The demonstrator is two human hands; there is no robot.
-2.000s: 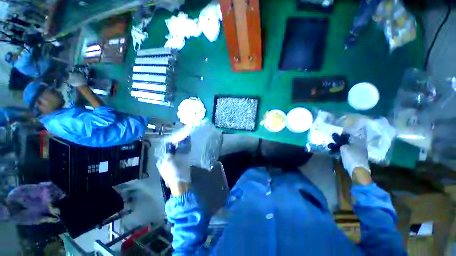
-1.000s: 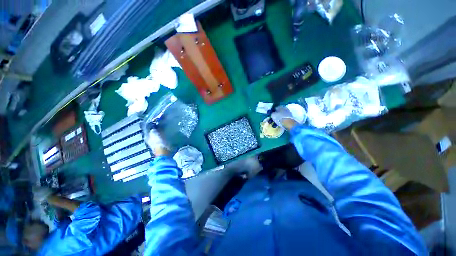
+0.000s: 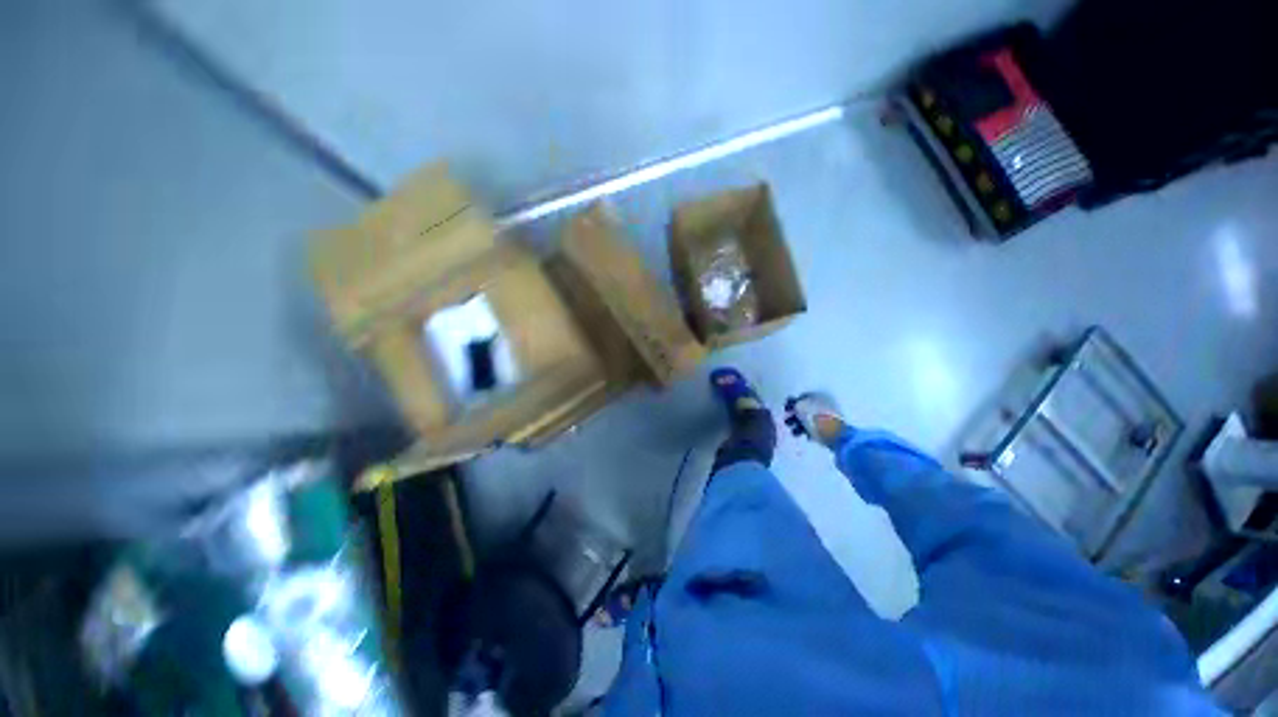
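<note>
An open brown carton stands on the floor ahead of me, with a clear plastic bag inside; its contents are too blurred to name. My right hand, in a white glove with dark fingertips, is over the floor just below the carton and does not touch it. It looks empty, with its fingers apart. My left hand cannot be made out.
A larger open carton with a white and black patch stands left of the small one. The green bench is at lower left, beside a dark round stool. A metal frame and black bins are at right.
My view has swung from the bench to the floor and cartons. My right hand has left the dishes, and the white piece near it is no longer seen. My left hand and its bag are out of sight.
</note>
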